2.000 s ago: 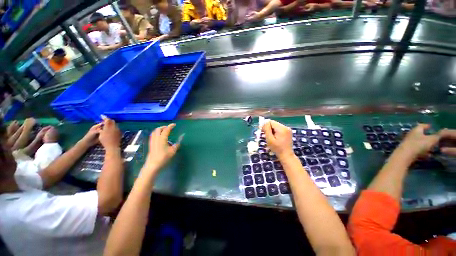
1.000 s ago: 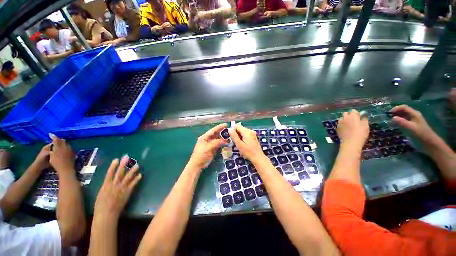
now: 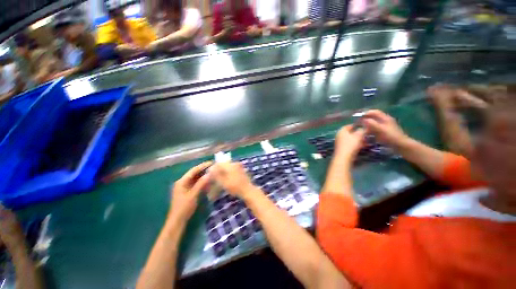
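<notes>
The picture is blurred. My left hand (image 3: 189,189) and my right hand (image 3: 231,178) meet above the upper left corner of a clear carrier sheet (image 3: 305,198). My left fingertips pinch a small dark square unit (image 3: 206,169), partly hidden by the fingers. My right fingertips touch or nearly touch it; whether they hold anything is too blurred to tell. Rows of black square pads (image 3: 237,219) lie on the sheet. White tape strips (image 3: 267,147) stick up at its top edge.
A blue bin (image 3: 102,163) with dark pieces stands at left, another behind it. The dark green conveyor (image 3: 271,99) runs beyond the bench, with small units (image 3: 369,92) on it. A worker in orange (image 3: 385,242) sits close at right. Another person's hand (image 3: 14,231) is at lower left.
The view has swung right, so the bins and sheet sit further left. My left hand first was empty, then came to my right hand with a unit; both hands remain together.
</notes>
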